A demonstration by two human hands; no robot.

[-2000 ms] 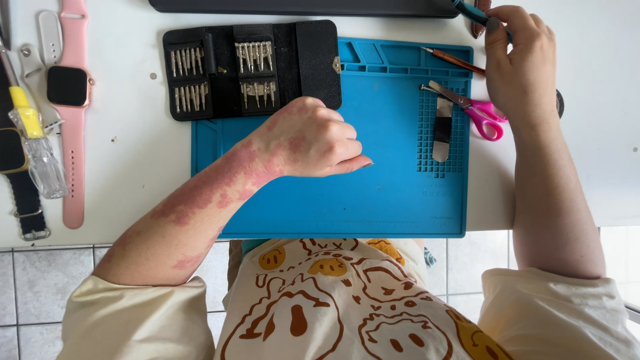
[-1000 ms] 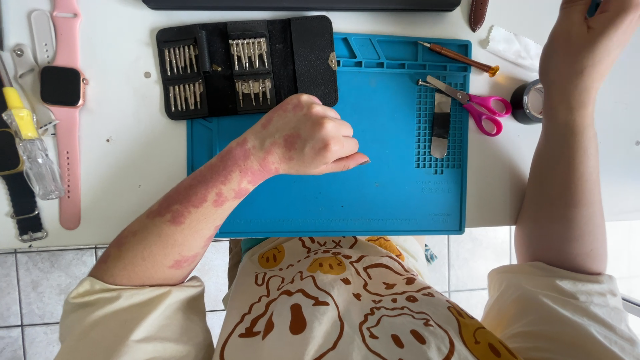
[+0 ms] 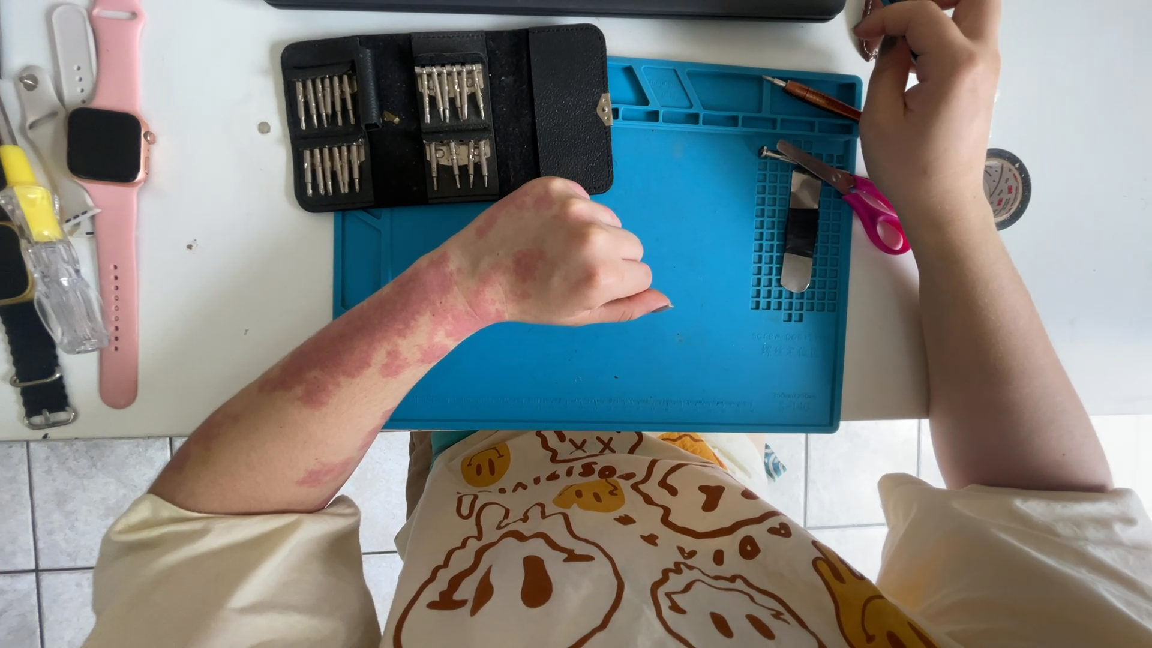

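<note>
My left hand (image 3: 576, 256) is curled over the blue silicone work mat (image 3: 711, 360), just below the black bit case (image 3: 571, 108); whether it holds something inside the fingers is hidden. The case lies unfolded with rows of small metal screwdriver bits (image 3: 454, 90). At the top right, my right hand (image 3: 931, 99) has its fingers bent at the frame's edge around a dark, mostly hidden thing. Below and beside it lie a brown pen-like tool (image 3: 814, 97), pink-handled scissors (image 3: 873, 211) and a metal pry tool (image 3: 800, 234) with a black middle.
On the left lie a smartwatch with a pink band (image 3: 108, 148), a watch with a black band (image 3: 36, 360), a white watch band (image 3: 74, 54) and a yellow-and-clear screwdriver handle (image 3: 67, 288). A tape roll (image 3: 1008, 189) is beside my right wrist. A black object (image 3: 576, 7) spans the top edge.
My right hand moved from above the scissors out to the upper right, then back left near the brown tool. My left hand has stayed over the mat.
</note>
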